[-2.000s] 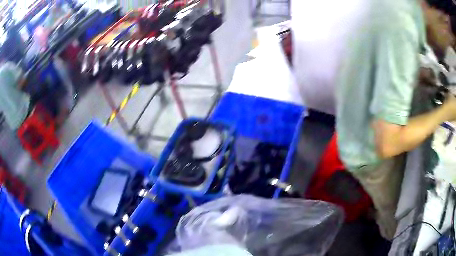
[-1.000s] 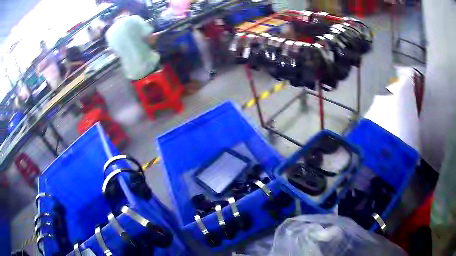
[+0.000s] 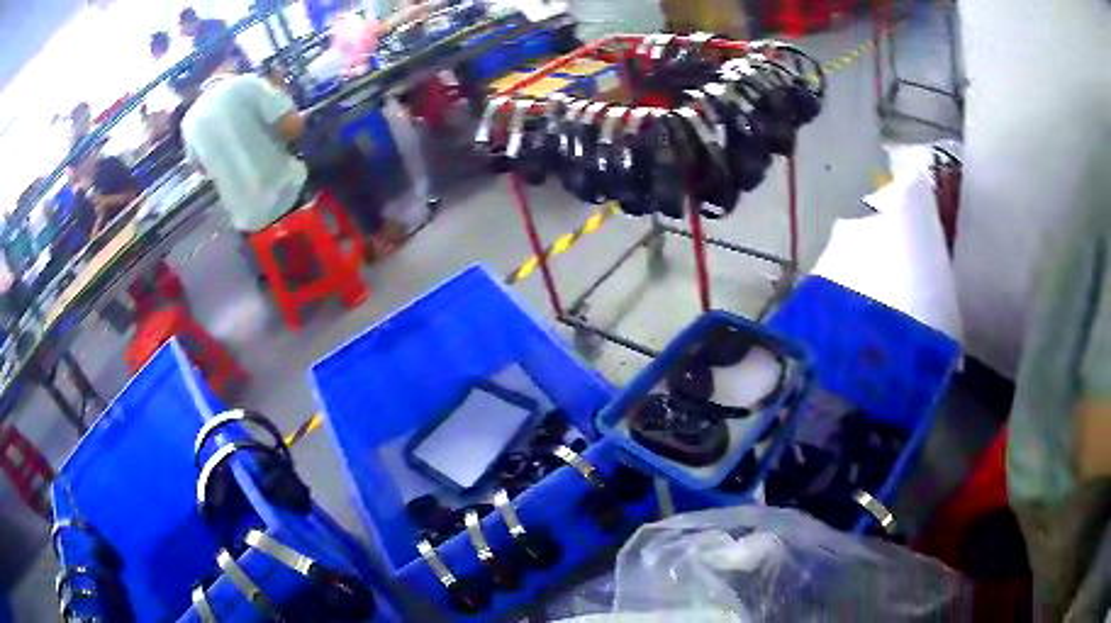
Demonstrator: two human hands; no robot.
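Neither of my hands is in the picture. Nearest in front of me, a blue crate point(image 3: 402, 329) holds a shallow blue-rimmed tray with a white liner point(image 3: 473, 436) and black headphones point(image 3: 506, 517) hung over its near edge. To its right, a blue-rimmed tray point(image 3: 619, 420) with black headphone parts point(image 3: 677, 428) rests across the crate edges. Another crate point(image 3: 871, 329) behind it holds dark pieces. A crate at the left point(image 3: 122, 426) has headphones hung over its walls.
A clear plastic bag point(image 3: 768, 566) lies at the bottom. A red-framed rack point(image 3: 694, 231) hung with headphones stands behind the crates. A person point(image 3: 1060, 365) is at the right edge. Another person point(image 3: 244, 152) sits on a red stool point(image 3: 307, 262) by a long bench.
The view has swung left since the oldest frame, bringing the left crate and the long bench into view. Since the middle frame, the scene has shifted somewhat left in the picture. No hand appears.
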